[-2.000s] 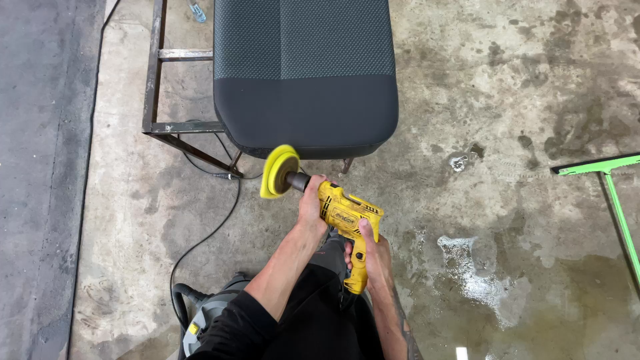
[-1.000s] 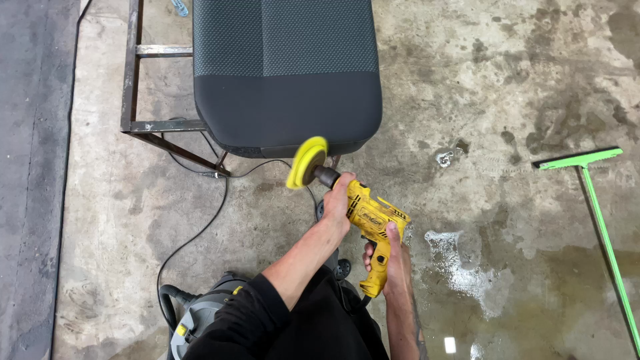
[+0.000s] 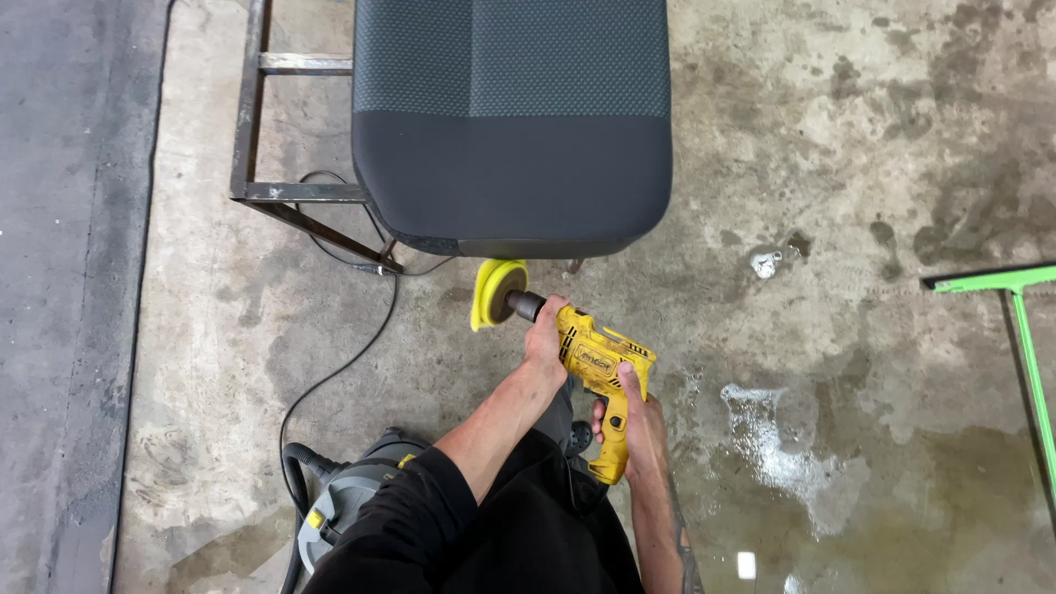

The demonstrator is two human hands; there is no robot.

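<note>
A yellow electric drill [image 3: 596, 353] is held in both hands, its chuck pointing up and left. My left hand [image 3: 546, 337] grips the front of its body just behind the chuck. Around the rear handle my right hand [image 3: 642, 412] is closed, the thumb lying on the back of the housing. A round yellow pad [image 3: 498, 294] on a backing disc is fitted to the chuck. The pad lies right by the front lower edge of a dark grey fabric seat cushion [image 3: 516, 177]; whether they touch I cannot tell.
A metal frame [image 3: 305, 193] supports the seat. Behind my left arm stands a grey vacuum cleaner [image 3: 351, 503] with a black hose. A black cable [image 3: 342, 367] runs over the concrete floor. At right are a green squeegee [image 3: 1019, 280] and a wet, foamy patch [image 3: 771, 437].
The drill and both hands have moved left relative to the seat since one second ago; the pad now sits below the seat's front edge, away from its right corner. The view has shifted.
</note>
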